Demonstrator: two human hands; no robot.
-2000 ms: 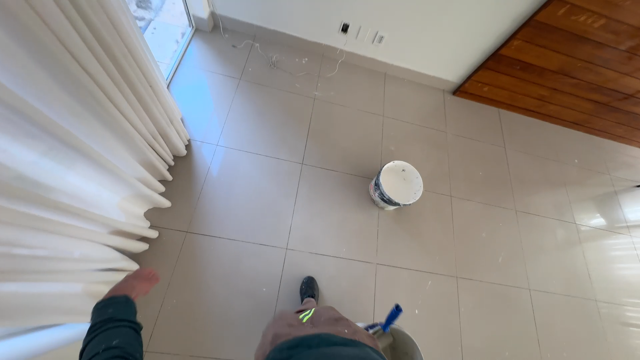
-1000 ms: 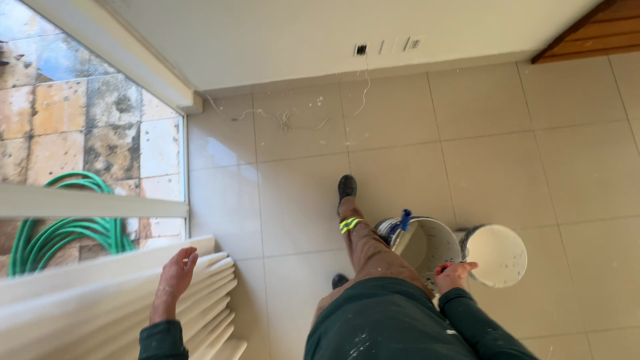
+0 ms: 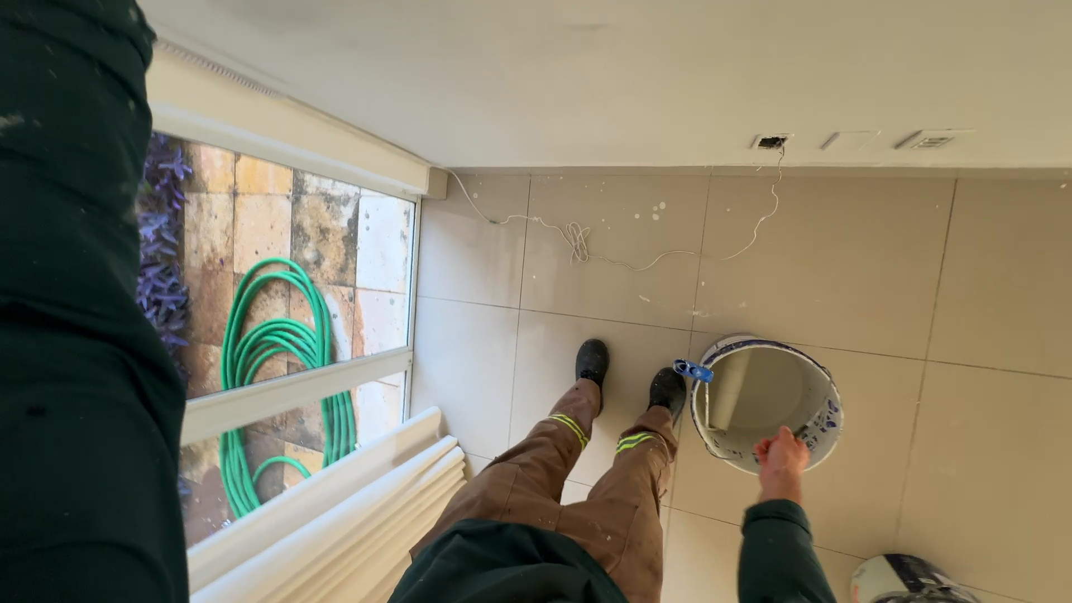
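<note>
My right hand (image 3: 783,461) is closed in a fist at the near rim of a white plastic bucket (image 3: 833,410), seemingly on its handle, which is mostly hidden. Inside the bucket a paint roller (image 3: 731,389) leans against the left wall; its blue handle (image 3: 693,371) sticks out over the rim. Pale paint shows at the bottom. My left arm, in a dark green sleeve (image 3: 75,301), is raised along the left edge of the view, with the hand out of view.
A second bucket (image 3: 909,578) stands at the lower right. Thin white wire (image 3: 578,239) trails across the floor from an open wall box (image 3: 771,141). A white curtain (image 3: 360,519) hangs by the glass door's frame (image 3: 301,389). Outside lies a coiled green hose (image 3: 276,335).
My left hand, over the curtain a second ago, has left the view and the arm is raised. The bucket with the roller is farther from the second bucket. The view has shifted.
</note>
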